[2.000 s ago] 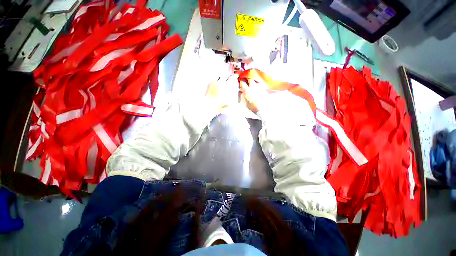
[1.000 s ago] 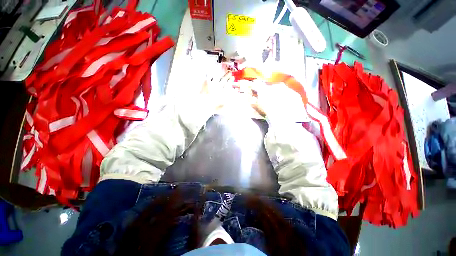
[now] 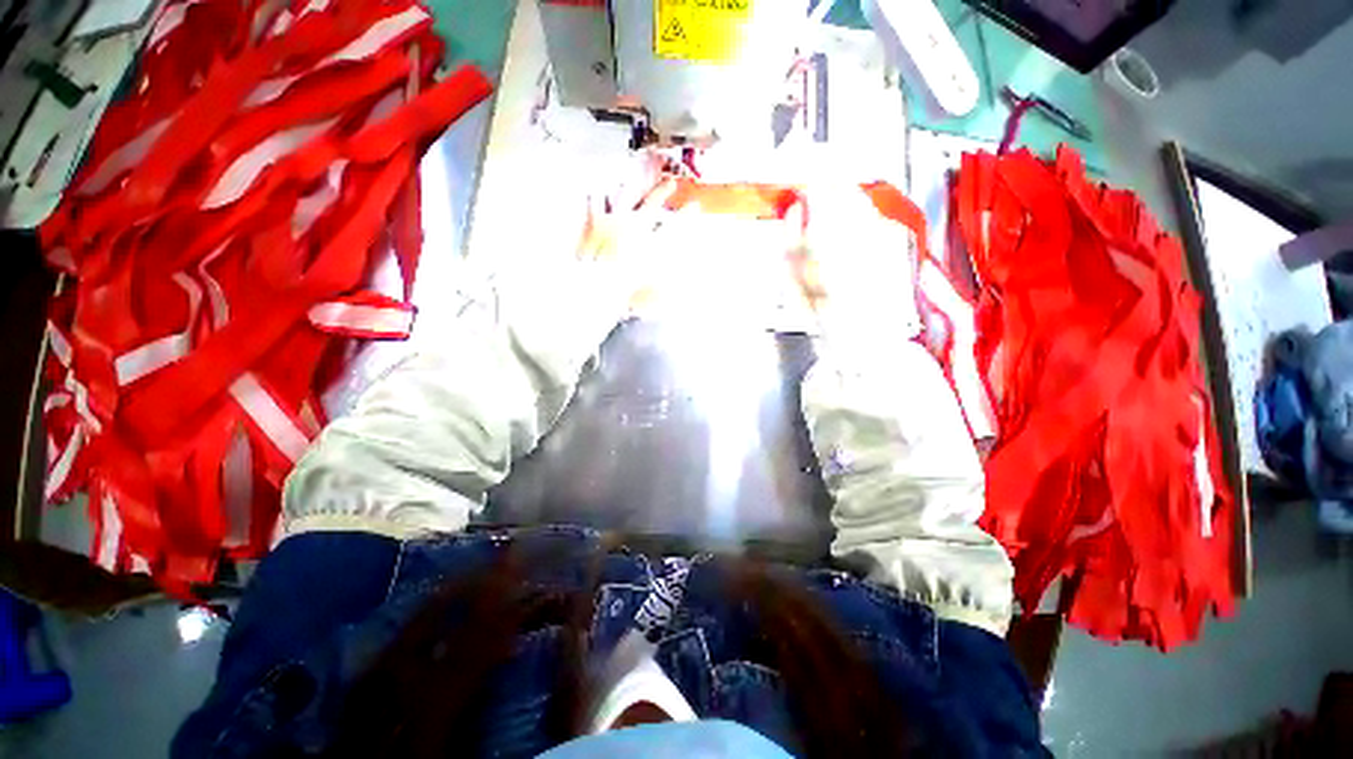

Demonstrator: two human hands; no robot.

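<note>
A red strip (image 3: pixel 738 200) with a pale band runs from the needle area (image 3: pixel 666 159) of the sewing machine to the right. It passes under my right hand (image 3: pixel 809 267), shows again beyond it and hangs down beside the right pile. My right hand holds the strip right of the needle, its fingers washed out by the lamp. My left hand (image 3: pixel 613 245) is just below and left of the needle, almost lost in glare; its grip cannot be made out. The white machine head (image 3: pixel 709 82) stands above.
A tangled pile of red strips (image 3: pixel 223 312) lies left, and a denser red pile (image 3: pixel 1098 400) lies right. A shiny metal sheet (image 3: pixel 675 445) is between my forearms. A white elongated attachment (image 3: pixel 923 57), dark snips (image 3: pixel 1051 111) and a white ring (image 3: pixel 1134 71) are at upper right.
My right hand has moved right, away from the needle, and more of the strip shows between them. The strip's loose end has shifted left. The whole view has also shifted.
</note>
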